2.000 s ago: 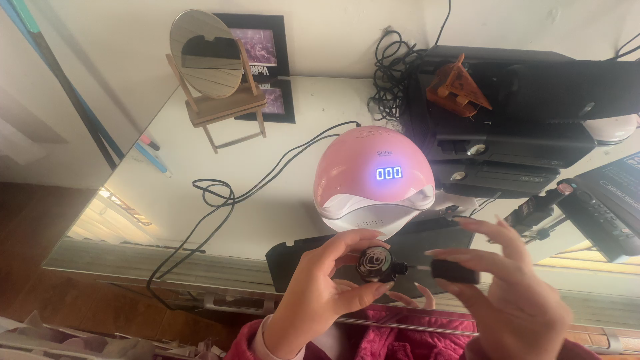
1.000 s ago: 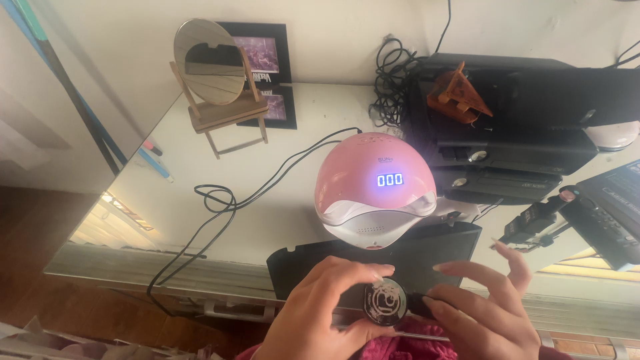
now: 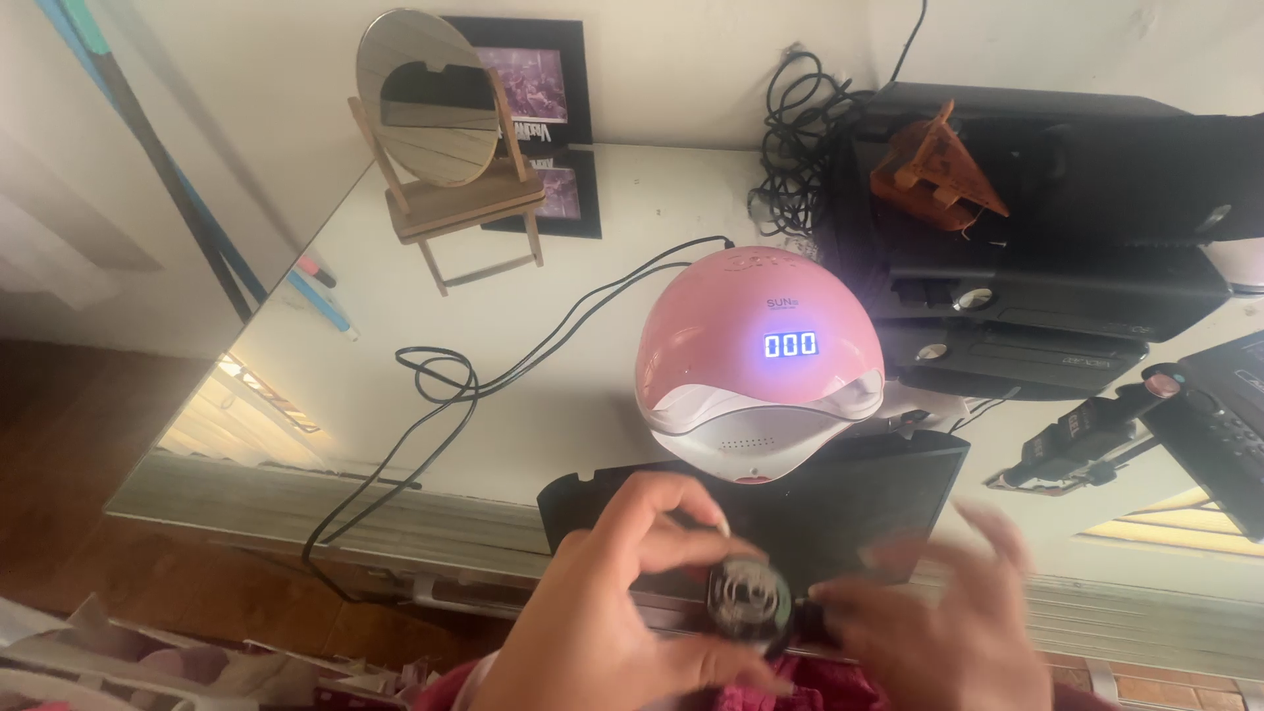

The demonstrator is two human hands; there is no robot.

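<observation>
My left hand [image 3: 632,592] holds a small round dark bottle [image 3: 748,599] with a pale design on its end, pinched between thumb and fingers, low in the view. Just to its right, my blurred right hand [image 3: 928,612] has thumb and fingers on the bottle's black cap [image 3: 812,620]; whether the cap is seated on the neck is hard to tell. Beyond both hands stands a pink and white nail lamp [image 3: 760,365] with a lit display of zeros. A dark flat panel [image 3: 849,494] lies between the lamp and my hands.
On the mirror-like glass tabletop [image 3: 553,395] are a round mirror on a wooden stand [image 3: 430,99], a framed picture [image 3: 533,79] and a looping black cable [image 3: 444,385]. Black electronic boxes [image 3: 1037,296] with an orange wooden piece [image 3: 938,173] stand at right, near black bottles [image 3: 1076,434].
Two seconds ago the cap's applicator was out of the bottle, with a gap between them; the cap is now close against the bottle. My right hand has moved left toward my left hand.
</observation>
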